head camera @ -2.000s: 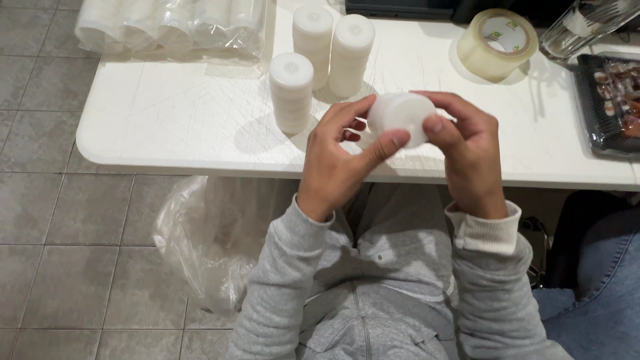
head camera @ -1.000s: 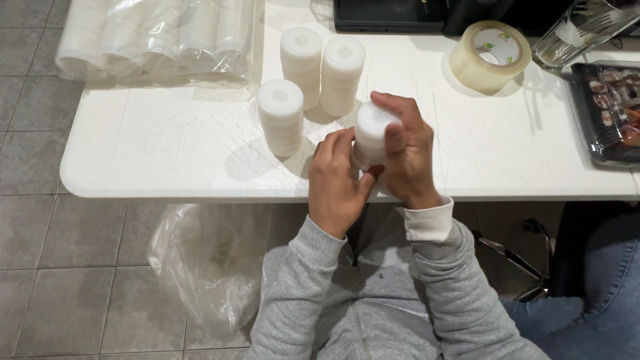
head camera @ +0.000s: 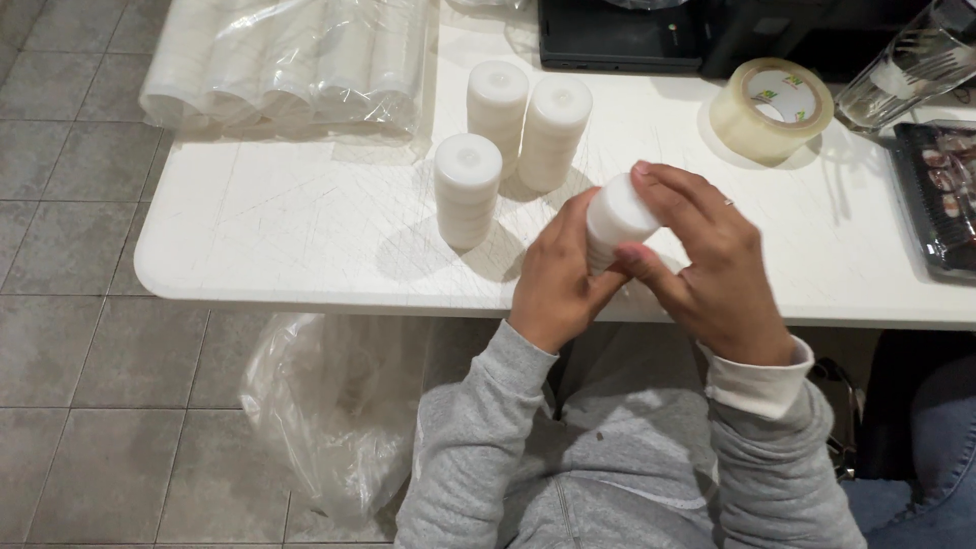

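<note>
Between my two hands is a stack of round white plastic lids (head camera: 619, 213), tilted a little near the table's front edge. My left hand (head camera: 560, 267) wraps the side of the stack. My right hand (head camera: 705, 259) has its fingers on the top rim and its thumb on the near side. Left of my hands, three similar white stacks stand upright close together: one in front (head camera: 467, 191) and two behind it, at the left (head camera: 497, 107) and at the right (head camera: 557, 133). The underside of the held stack is hidden by my fingers.
Clear plastic bags of white stacked cups (head camera: 290, 69) lie at the back left of the white table (head camera: 305, 229). At the right are a roll of clear tape (head camera: 770, 110), a glass with forks (head camera: 907, 69), a black food tray (head camera: 942, 198) and a black device (head camera: 619, 34). A plastic bag (head camera: 335, 412) hangs below the edge.
Two seconds ago my hands held white lids above the table's front edge. A second ago they held an upright stack; now it leans, with my right fingers on its top rim.
</note>
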